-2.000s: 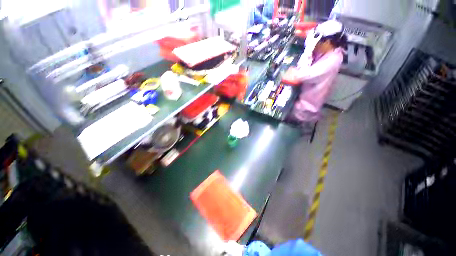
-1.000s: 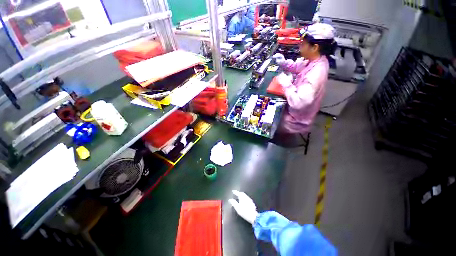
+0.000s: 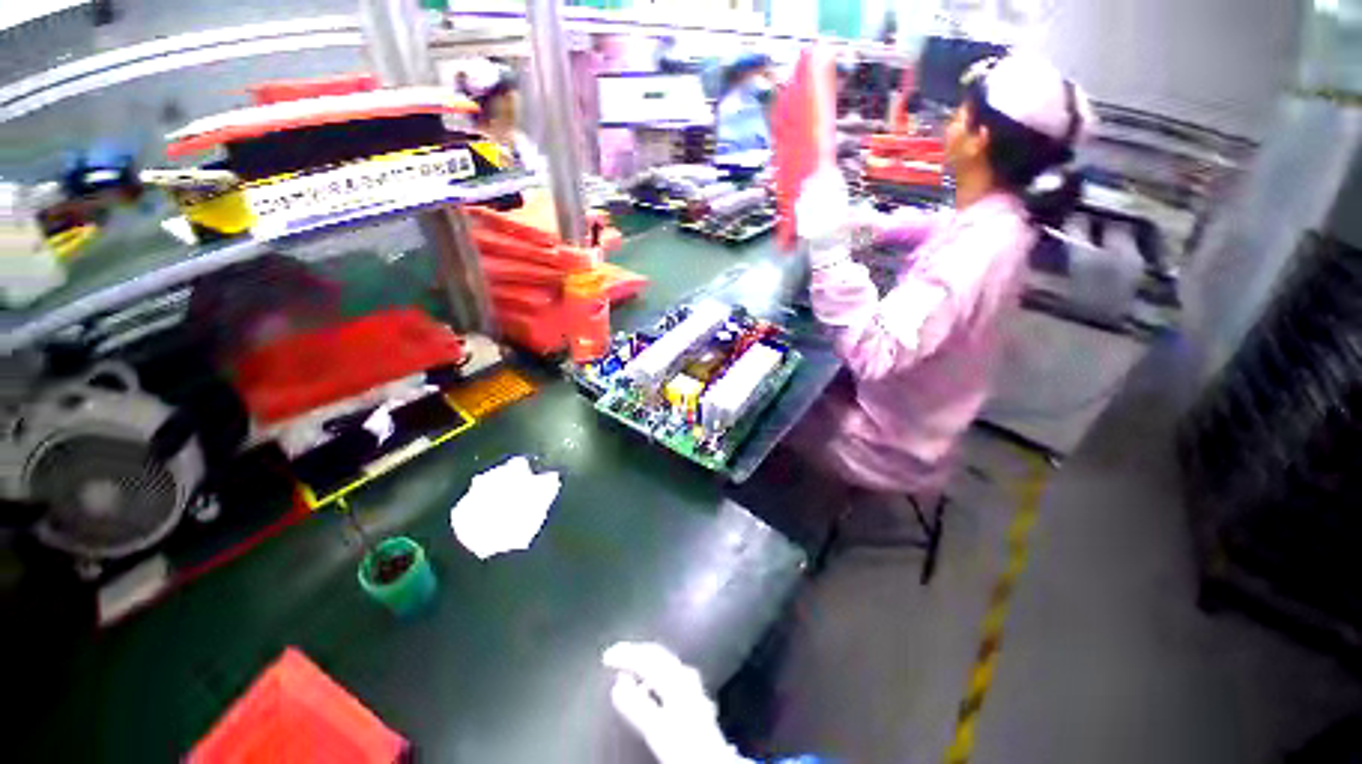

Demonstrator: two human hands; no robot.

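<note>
My right hand (image 3: 665,705), in a white glove, is over the bench's near right edge, cut off by the bottom edge. It is empty, with the fingers loosely apart. My left hand is out of view. A green cup (image 3: 397,576) with dark brown inside and a thin dark stick stands on the dark green bench. A white crumpled cloth or paper (image 3: 507,506) lies beside it. A power supply board (image 3: 699,382) lies on the bench beyond, towards the worker. A red bin or slab (image 3: 299,719) is at the lower left, cut off.
A worker in pink (image 3: 956,329) sits at the right, holding a red panel (image 3: 802,149) upright. A fan (image 3: 93,470) and red bins (image 3: 351,363) are under the left shelf. More red bins (image 3: 523,291) stand by the post. Dark racks (image 3: 1285,448) stand at the far right.
The view has moved closer to the cup and the board. The red piece now shows further left. My right hand stays low in the picture. The worker in pink has raised a red panel.
</note>
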